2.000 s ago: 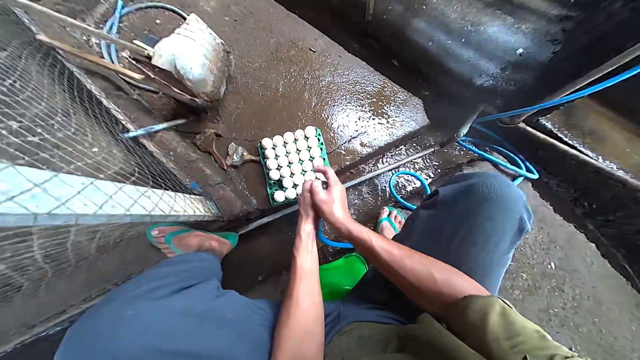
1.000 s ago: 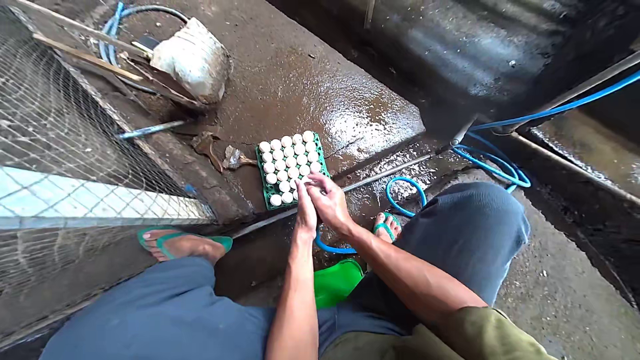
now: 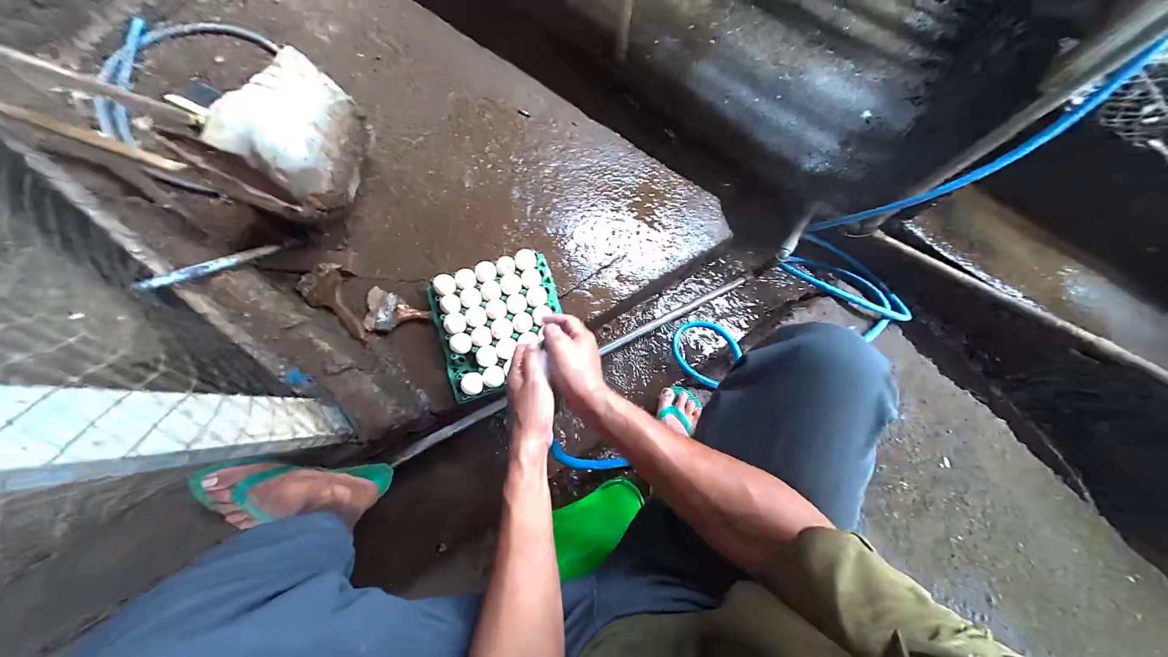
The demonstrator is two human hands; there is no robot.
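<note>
A green egg tray [image 3: 454, 370] filled with rows of white eggs [image 3: 497, 308] rests on the wet concrete floor ahead of me. My left hand [image 3: 530, 392] and my right hand [image 3: 575, 360] are held close together over the tray's near right corner, palms facing and fingers bent. Something pale shows between them, but my fingers hide most of it, and whether it is an egg is not clear. The hands cover the eggs at that corner. Below my forearms, between my legs, is a bright green plastic object [image 3: 598, 529], partly hidden.
A metal pipe [image 3: 675, 315] runs diagonally past the tray. Blue hose [image 3: 707, 354] loops right of it. Wire mesh with a pale rail [image 3: 164, 429] stands left. A dirty white container [image 3: 283, 128] lies upper left, near broken debris [image 3: 383, 310]. My sandalled feet [image 3: 292, 488] flank the pipe.
My hands, pressed closely together two seconds ago, now show a narrow gap between the palms. They remain by the same corner of the tray, which has stayed in place.
</note>
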